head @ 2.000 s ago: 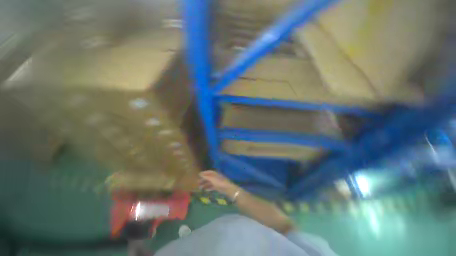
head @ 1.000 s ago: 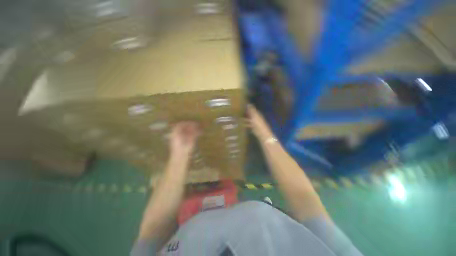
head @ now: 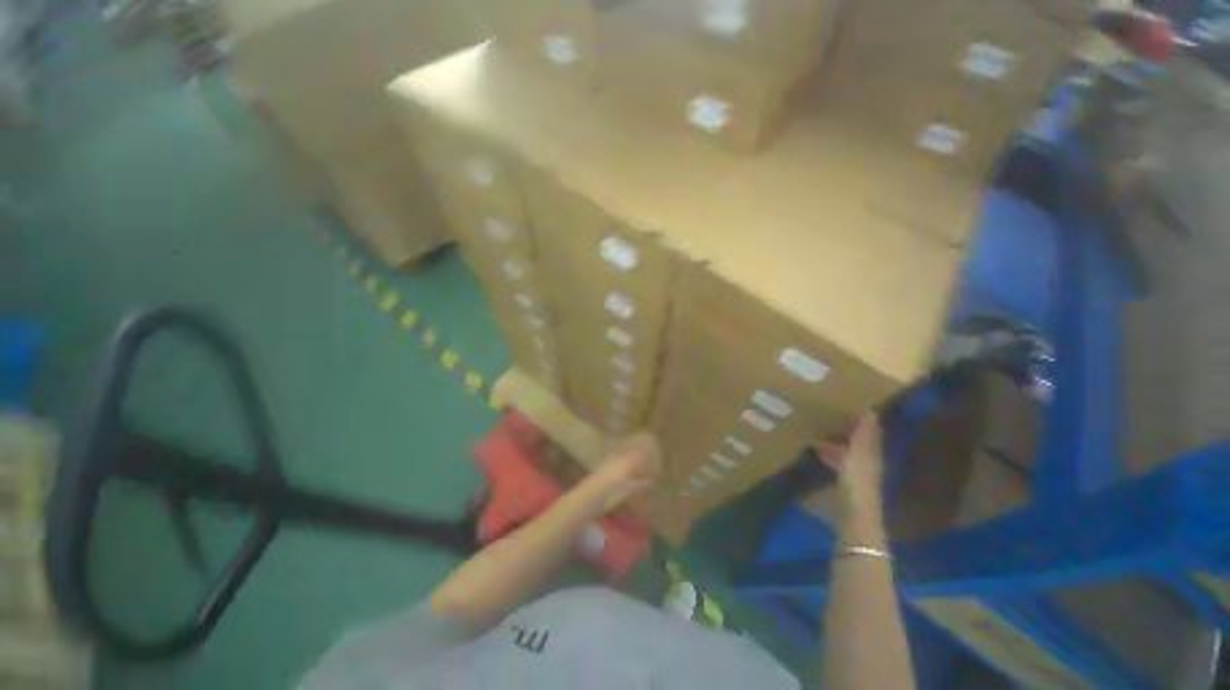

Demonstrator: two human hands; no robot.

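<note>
Stacked brown cartons (head: pixel 735 357) with small white labels stand in front of me, in tight columns. My left hand (head: pixel 631 468) is against the lower front of the stack; it is blurred and its finger pose is unclear. My right hand (head: pixel 855 456), with a bracelet at the wrist, is at the stack's near right corner with its fingers apart, and no carton is held in it. A red pallet jack base (head: pixel 519 485) is at the foot of the stack, and its black loop handle (head: pixel 256 485) reaches to the left.
More cartons (head: pixel 675 54) sit on top of the stack, and another brown stack (head: pixel 337 135) stands behind to the left. Blue rack framing (head: pixel 1079 364) is close on the right. Yellow-black tape (head: pixel 412 324) runs over the green floor (head: pixel 176 256).
The view has turned, and the stack now shows its corner and top. The jack's black handle has come more fully into view. Both hands remain at the stack, with the left lower against its front.
</note>
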